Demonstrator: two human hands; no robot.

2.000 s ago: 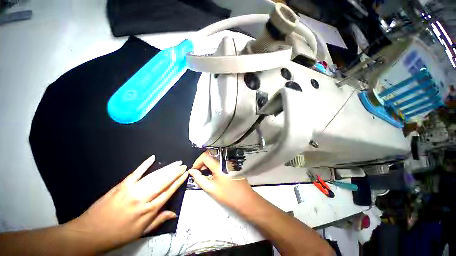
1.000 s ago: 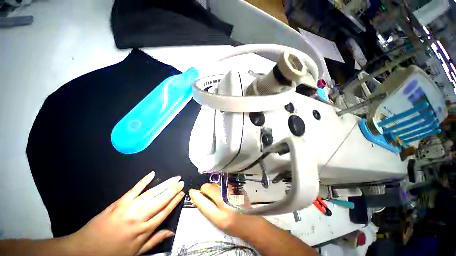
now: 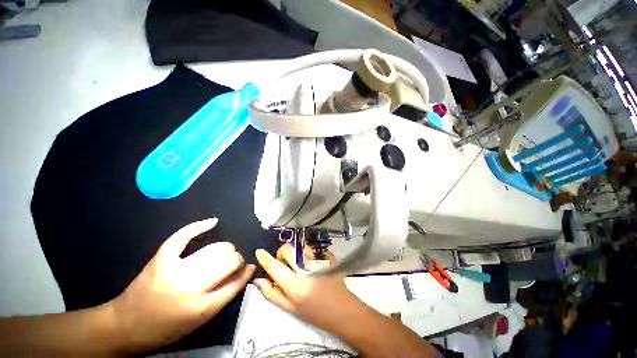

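Note:
A large black cloth panel (image 3: 105, 182) with a curved left edge lies flat left of the white sewing machine (image 3: 447, 203). My left hand (image 3: 185, 283) is on its lower part, index finger extended, other fingers curled near the panel's right edge. My right hand (image 3: 300, 287) is at that edge, below the presser foot and needle area (image 3: 300, 245); two fingertips are apart there and another finger reaches behind the foot. Whether either hand grips the cloth is hidden. A bright blue paddle-shaped piece (image 3: 192, 150) overlaps the panel in view, beside the machine head.
Another dark cloth (image 3: 223, 31) lies behind the panel. Orange-red snips (image 3: 441, 276) and a teal-handled tool (image 3: 475, 275) lie right of my right hand. A blue spool stand (image 3: 520, 178) is on the machine arm. Pale threads (image 3: 300, 349) hang at the table's front edge.
My left hand's fingers, flat and extended before, are now partly curled. My right hand's fingertips have spread apart. The view has shifted slightly; the panel lies much as before.

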